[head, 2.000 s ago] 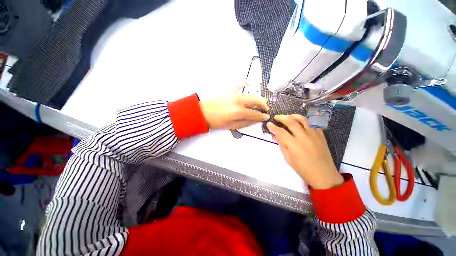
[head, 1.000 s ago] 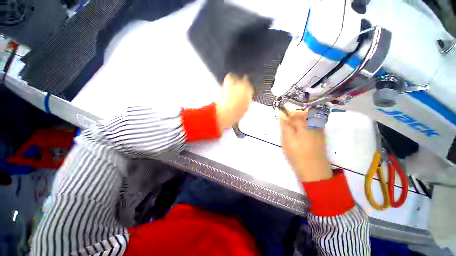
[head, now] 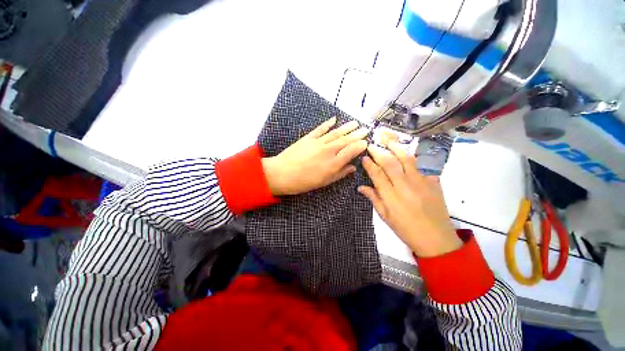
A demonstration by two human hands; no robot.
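Note:
A dark checked cut piece [head: 312, 226] lies in front of the sewing machine, one pointed corner to the back and its lower part hanging over the front table edge. My left hand [head: 315, 159] lies flat on it, fingers spread toward the needle. My right hand [head: 406, 195] rests at its right edge, fingertips close to the presser foot [head: 401, 118]. Neither hand is closed around the cloth. The cloth edge meets the needle area at my fingertips; whether it is under the foot is hard to tell. The white machine head [head: 445, 62] stands above.
Scissors [head: 536, 240] with yellow and red-orange handles lie right of the needle, partly over a dark cloth scrap [head: 558, 184]. A long pile of dark checked cloth [head: 65, 86] lies at the far left. The table's rounded grey edge [head: 401, 274] runs along the front.
The cloth was behind the needle; it now lies in front, toward my body. My left hand has come down flat on it. My right hand remains near the presser foot.

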